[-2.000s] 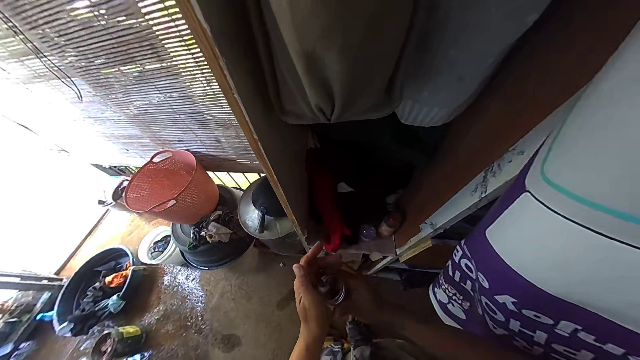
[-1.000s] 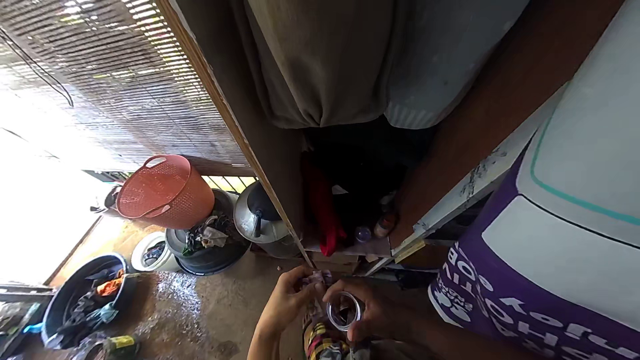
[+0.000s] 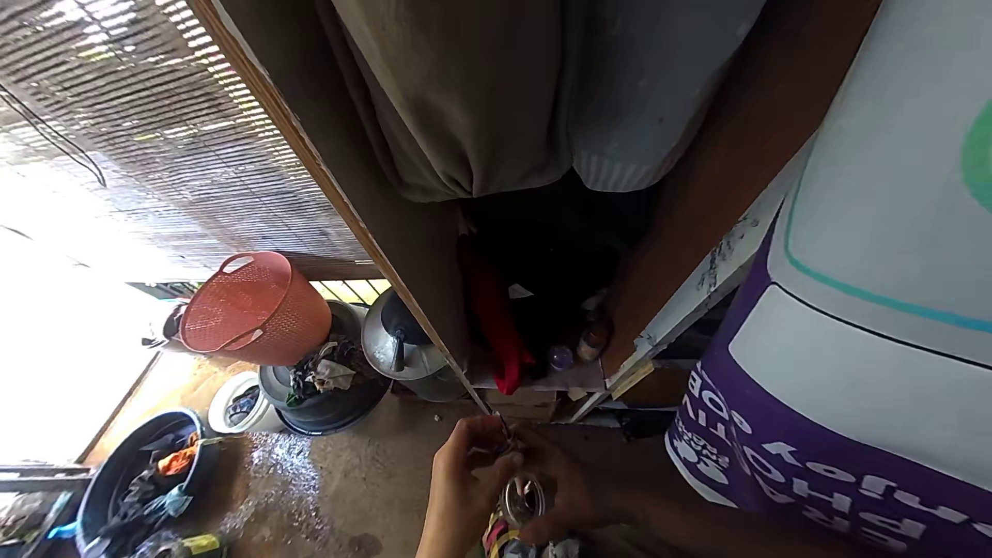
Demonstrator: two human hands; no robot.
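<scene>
At the bottom centre, my left hand [image 3: 463,484] has its fingertips pinched on a small, shiny, crumpled thing [image 3: 508,440], perhaps plastic film. My right hand [image 3: 570,488], in shade, meets it from the right, with fingers around a small clear jar [image 3: 524,498] whose round mouth faces up. Something dark is visible inside the jar. The fingertips of both hands are close together at the crumpled thing, and whether my right hand grips it too is unclear. Patterned cloth [image 3: 500,535] shows beneath the hands.
Ahead, a dark doorway holds a red cloth [image 3: 496,325] and small bottles [image 3: 593,341] under hanging curtains [image 3: 465,93]. An orange basket [image 3: 260,310], a large metal pot [image 3: 415,349], a white bucket [image 3: 240,403] and a black tub of clothes [image 3: 143,480] stand left. A printed purple-and-white container [image 3: 852,372] is right.
The jar was upright in my right hand a second ago and is now lower and nearer my left hand. Both hands have drawn closer together around the small crumpled thing.
</scene>
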